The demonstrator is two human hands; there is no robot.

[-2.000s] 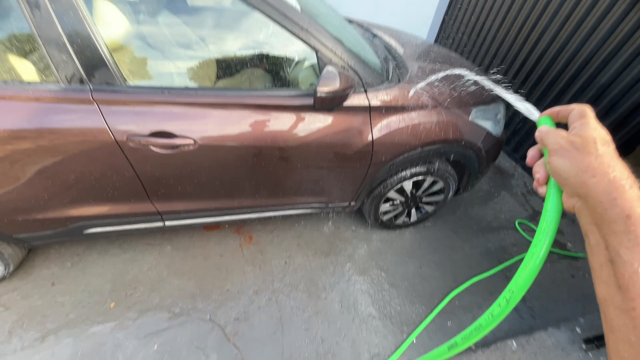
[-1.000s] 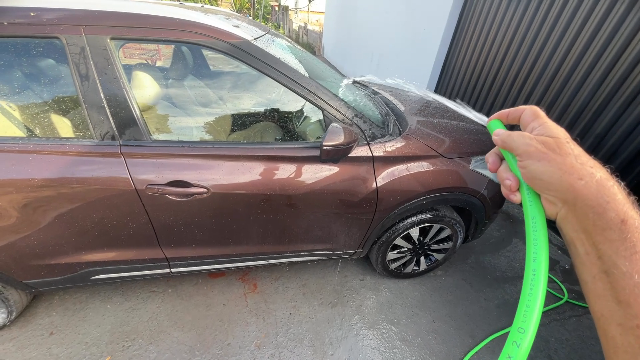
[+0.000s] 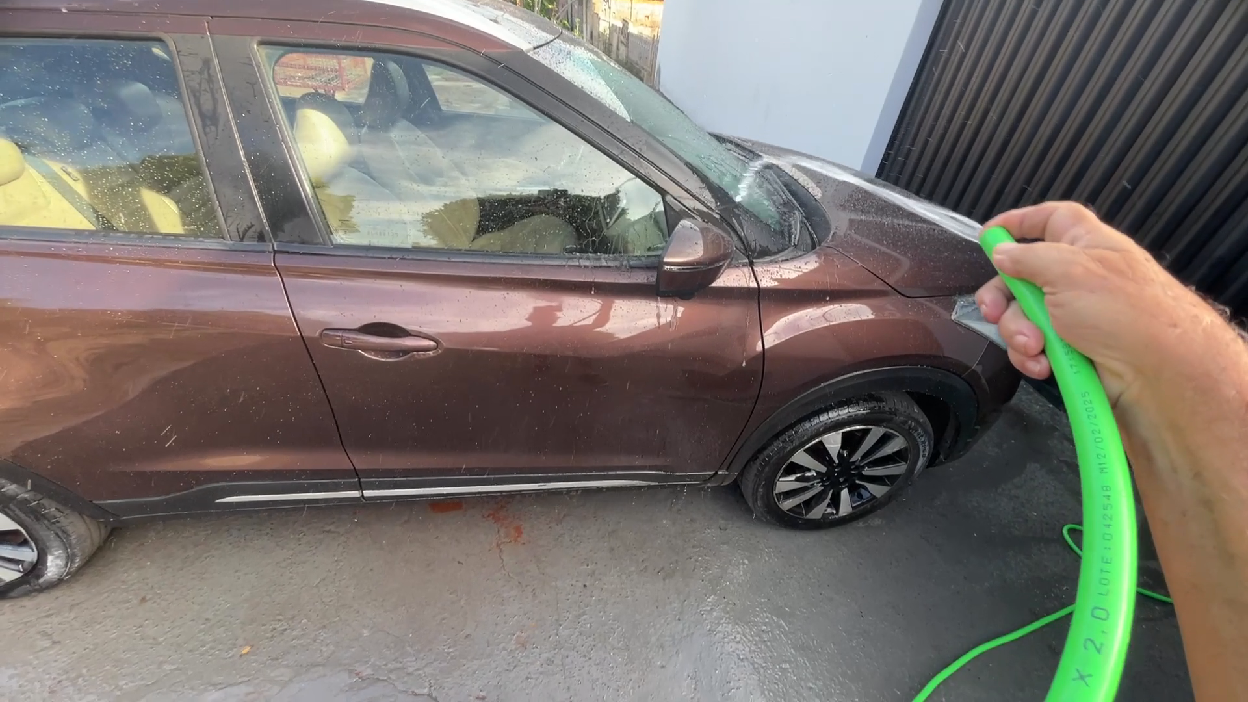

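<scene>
My right hand [image 3: 1092,292] grips the end of a green garden hose [image 3: 1097,468], with the thumb and forefinger at its mouth. From there a jet of water [image 3: 907,200] runs over the hood [image 3: 858,214] of a brown car [image 3: 536,380] and meets the base of the windshield [image 3: 663,127]. Drops cover the front side window [image 3: 458,166], and the door mirror [image 3: 694,258] is wet. The hose bears printed writing and curves down out of the frame. My left hand is not in view.
Wet concrete ground [image 3: 585,604] runs along the car, with a reddish stain below the door. Behind the hood stand a white wall [image 3: 790,78] and a dark ribbed metal gate [image 3: 1082,107]. A further length of green hose [image 3: 1004,639] lies on the ground at the lower right.
The water jet, which fell on the front fender and hood two seconds ago, now reaches the windshield base. The view has tilted up since the first frame.
</scene>
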